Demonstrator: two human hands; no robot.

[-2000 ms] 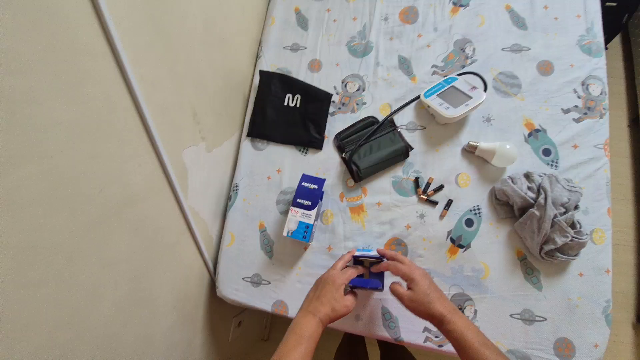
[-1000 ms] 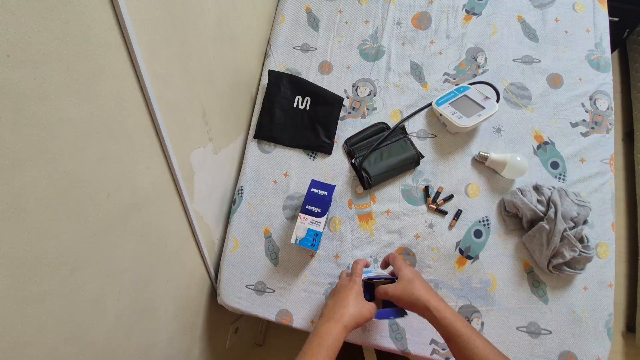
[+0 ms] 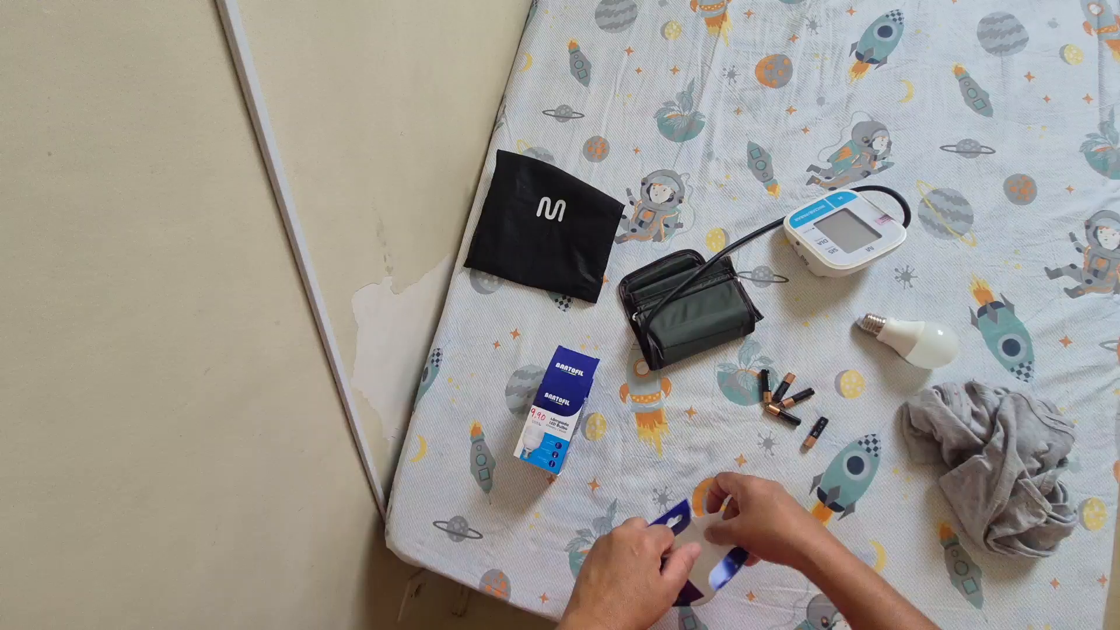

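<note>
At the mattress's near edge, my left hand (image 3: pixel 632 573) grips the left side of a blue-and-white package (image 3: pixel 700 560) with a hanger hole. My right hand (image 3: pixel 759 521) has its thumb and fingers on the package's upper right part; its fingertips are partly hidden. Up and left of my hands is a blue-and-white light bulb box (image 3: pixel 556 411). Several small batteries (image 3: pixel 781 396) lie above my right hand, one a little apart. Farther right rests a white LED bulb (image 3: pixel 919 341), its screw base pointing left.
A dark blood pressure cuff (image 3: pixel 700 319) is joined by a black tube to a white monitor (image 3: pixel 844 232). A black pouch (image 3: pixel 547 227) lies left of it. A crumpled grey cloth (image 3: pixel 997 464) is at the right. The wall (image 3: pixel 175 306) runs along the left side of the mattress.
The package between my hands looked compact and box-like before; now it shows a wide, pale face and is tilted. My hands have moved a little apart. The objects around them lie as before.
</note>
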